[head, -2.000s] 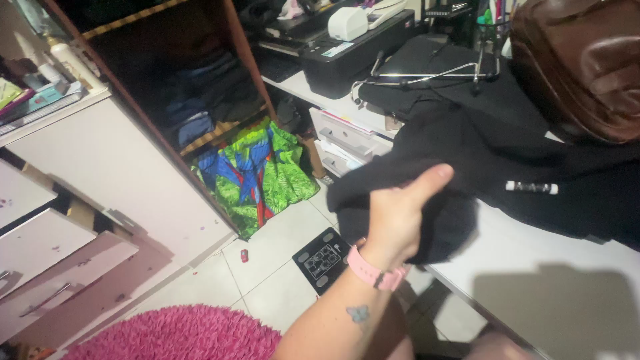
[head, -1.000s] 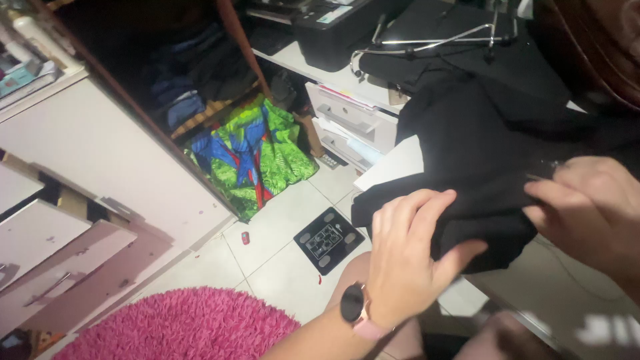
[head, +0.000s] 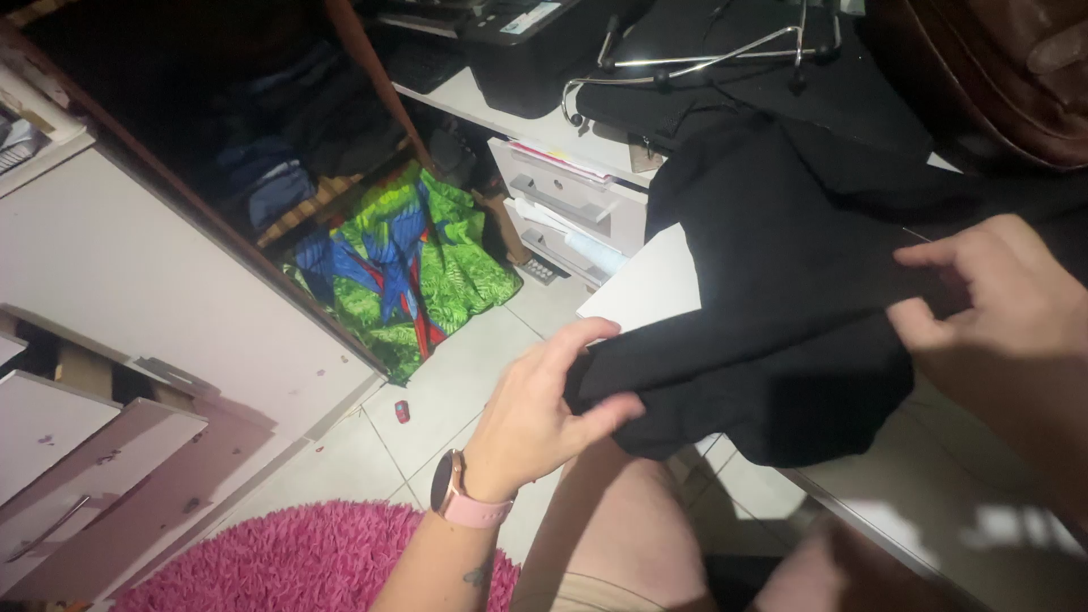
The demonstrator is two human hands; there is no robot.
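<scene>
A black cloth garment lies over the white desk and hangs past its edge above my legs. My left hand, with a pink-strapped watch at the wrist, grips the cloth's left edge between thumb and fingers. My right hand is over the cloth at the right, its index finger and thumb bent toward the fabric. A thin, needle-like glint shows by that index fingertip; whether the hand holds it is unclear. White paper or card lies beside the cloth, near my left fingertips.
Behind the cloth are a metal wire stand, a black printer and a brown leather bag. Partly open drawers are under the desk. A parrot-print cloth, a small red toy car and a pink shaggy rug lie on the floor.
The right hand, not seen two seconds ago, came in over the cloth at the right. My left hand has shifted to the cloth's left edge. The white paper has come into sight.
</scene>
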